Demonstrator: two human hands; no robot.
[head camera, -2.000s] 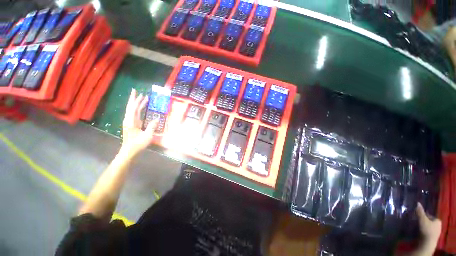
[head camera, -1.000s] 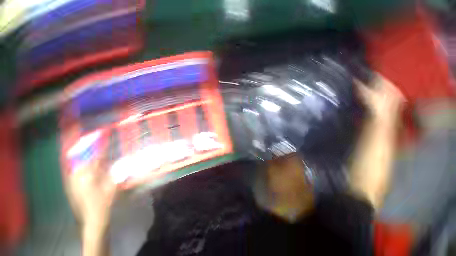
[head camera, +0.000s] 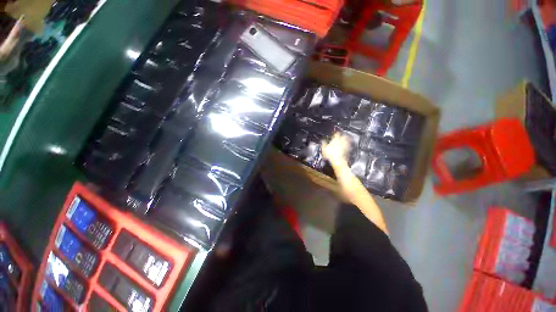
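My right hand (head camera: 336, 149) reaches into the open cardboard carton (head camera: 430, 143) and touches the shiny wrapped black parts (head camera: 390, 122) inside. Its fingers are small and blurred, so I cannot tell whether they grip anything. My left hand is not in view. The wide glossy black cover tray (head camera: 204, 146) lies on the bench left of the carton. One back cover (head camera: 268, 47), with a camera opening near one end, lies tilted on the tray's far end.
A red phone tray (head camera: 119, 222) holds phones, some screen up, others open back up, at the lower left. Stacked red trays (head camera: 305, 13) stand beyond the cover tray. A red stool (head camera: 484, 155) is right of the carton. More red trays (head camera: 503, 256) are at the lower right.
The view has swung right, bringing the carton into sight. My right hand has moved from beside the cover tray into the carton. My left hand has left the picture.
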